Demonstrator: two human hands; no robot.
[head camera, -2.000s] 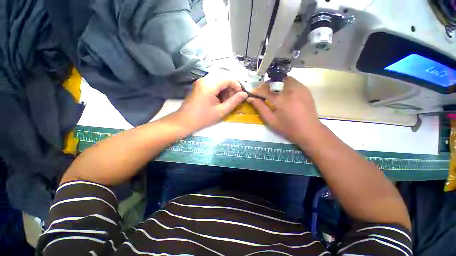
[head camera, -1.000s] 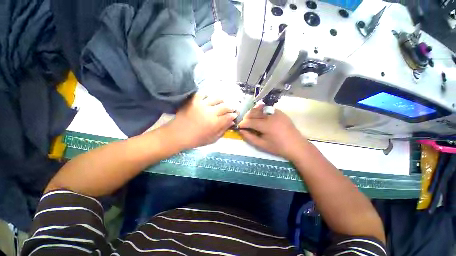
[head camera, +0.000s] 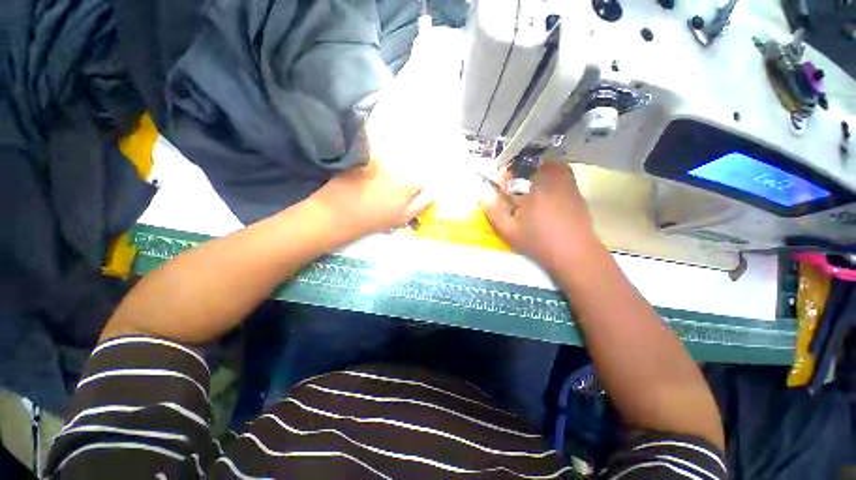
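Note:
The dark grey garment (head camera: 291, 103) lies in soft folds left of the needle, its near edge reaching my left hand. My left hand (head camera: 380, 199) is left of the presser foot (head camera: 483, 147), with a small dark bit at its fingertips; glare hides what the fingers do. My right hand (head camera: 540, 211) is just right of and below the presser foot, with a thin dark piece (head camera: 502, 194) at its thumb and fingers. Yellow tape (head camera: 458, 225) lies flat on the bed between the hands. The cloth under the needle is washed out by the lamp.
The white sewing machine head (head camera: 601, 70) with a blue lit display (head camera: 765, 178) fills the upper right. A green marked edge (head camera: 441, 296) runs along the table front. A dark garment pile (head camera: 56, 187) hangs at left. A pink rim (head camera: 826, 265) and a yellow strip (head camera: 805, 328) are at right.
My hands were together at the needle and have moved apart, left hand leftward and right hand rightward. More yellow tape shows between them. The camera view has shifted slightly.

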